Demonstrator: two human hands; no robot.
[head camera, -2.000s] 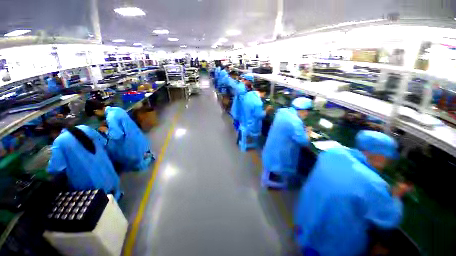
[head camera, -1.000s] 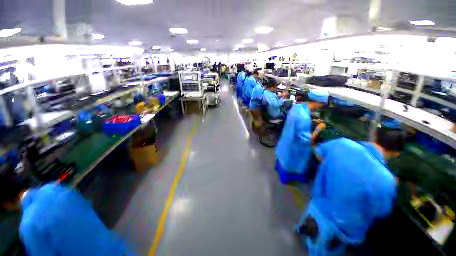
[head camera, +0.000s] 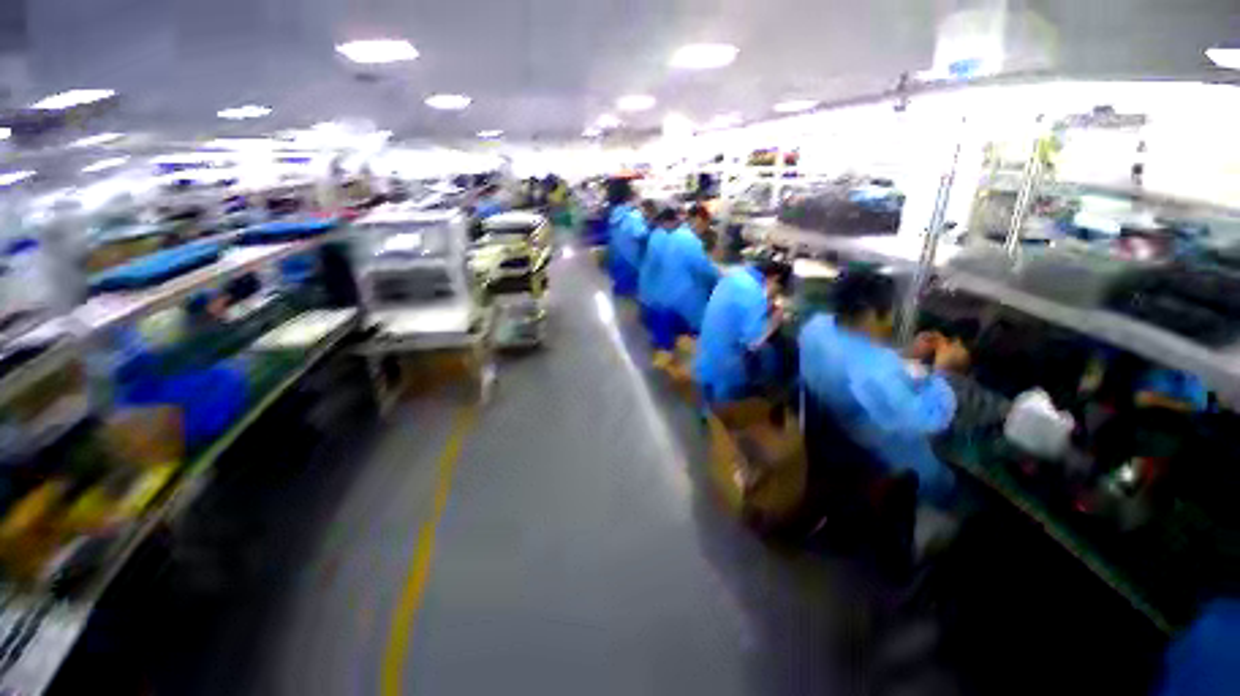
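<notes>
Neither of my hands is in the picture, and nothing held shows. The grey aisle floor (head camera: 544, 544) lies straight in front of me, with a yellow line (head camera: 433, 544) along its left side. A white machine on a stand (head camera: 412, 279) stands at the left of the aisle, with a light cart (head camera: 514, 272) beside it. The frame is blurred, so small things on the benches cannot be told.
On the right, people in blue smocks (head camera: 873, 388) sit along a bench (head camera: 1074, 544); an open brown carton (head camera: 759, 462) stands by them at the aisle. On the left, a bench edge (head camera: 204, 469) runs beside a blue bin (head camera: 204, 394) and yellow items (head camera: 89, 510).
The view has moved forward along the aisle. The nearest people have passed out of view or to the edge, and the white machine and cart look nearer. No hand has appeared.
</notes>
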